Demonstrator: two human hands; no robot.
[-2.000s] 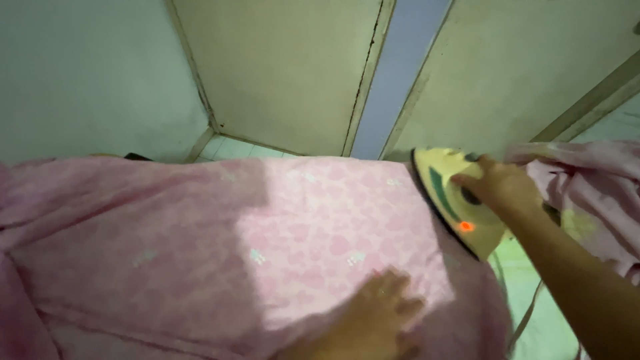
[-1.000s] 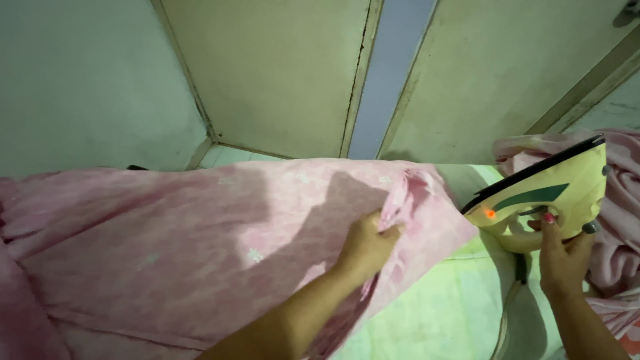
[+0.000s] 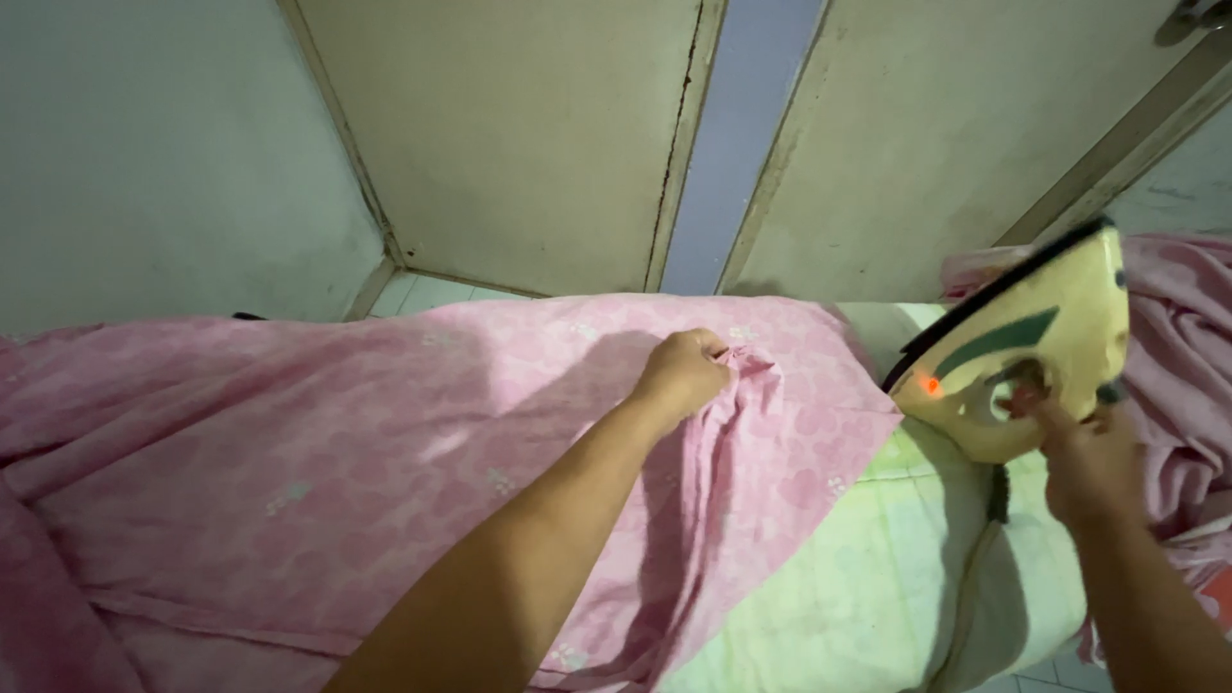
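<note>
A pink patterned cloth [image 3: 385, 443] lies over a padded ironing surface with a pale green cover [image 3: 847, 568]. My left hand [image 3: 688, 371] pinches a fold of this cloth right of the middle, and creases run down from the fingers. My right hand [image 3: 1092, 457] grips the handle of a cream and green clothes iron [image 3: 1088, 337], raised on its side at the right end, its dark soleplate facing up and left. An orange light glows on the iron. The cloth's corner reaches close to the iron's lower edge.
The iron's cord [image 3: 977, 568] runs down over the green cover. More pink cloth [image 3: 1179, 385] is bunched at the far right. Behind the surface stand cream door panels [image 3: 510, 135] with a purple strip [image 3: 741, 125] between them, and a pale wall [image 3: 164, 164] on the left.
The iron was on the cloth's right part two seconds ago and is now tipped up to the right. My left hand went from flat on the cloth to gripping it, exposing some green cover.
</note>
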